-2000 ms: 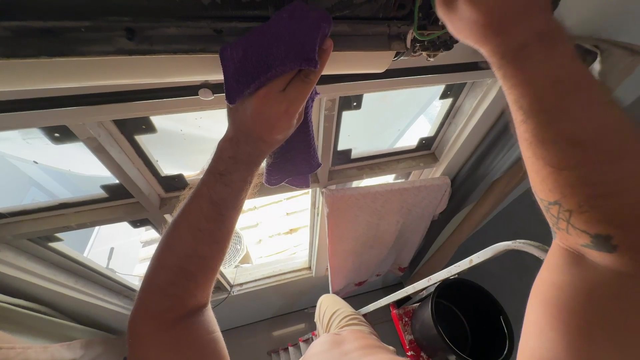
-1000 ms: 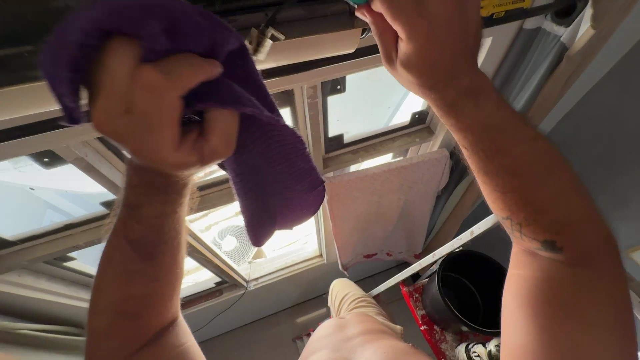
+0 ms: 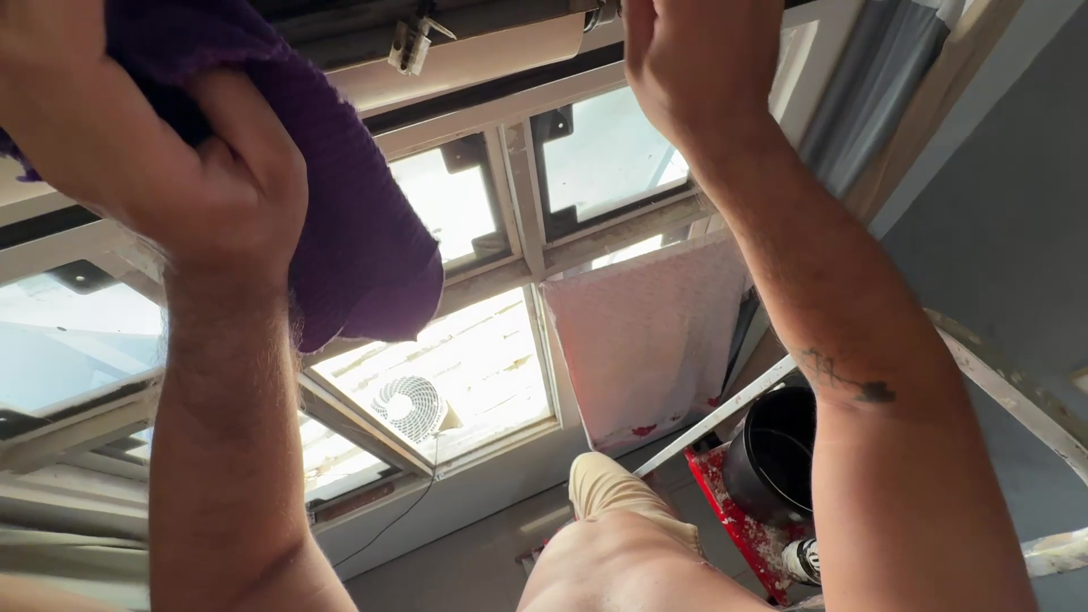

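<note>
My left hand (image 3: 204, 170), at the upper left, has its fingers curled into a purple cloth (image 3: 365, 229) that hangs down on the hand's right side. My right hand (image 3: 697, 68) is raised at the top edge, beside the end of a dark rail (image 3: 493, 25); its fingertips are cut off by the frame, so what it holds or touches cannot be seen. Between the hands, a small metal bracket (image 3: 412, 44) hangs from the rail above a pale roller-like strip (image 3: 484, 68).
Below are window frames (image 3: 527, 204), a round fan grille (image 3: 410, 408) outside, and a pale stained cloth (image 3: 650, 340). A black bucket (image 3: 773, 459) stands on a red paint-spattered platform (image 3: 735, 518), near a white curved ladder rail (image 3: 1011, 382) on the right. A thin cable (image 3: 391, 523) hangs at the wall.
My left hand has moved away from the rail, the purple cloth still in it. My right hand remains raised near the top edge. The view has shifted.
</note>
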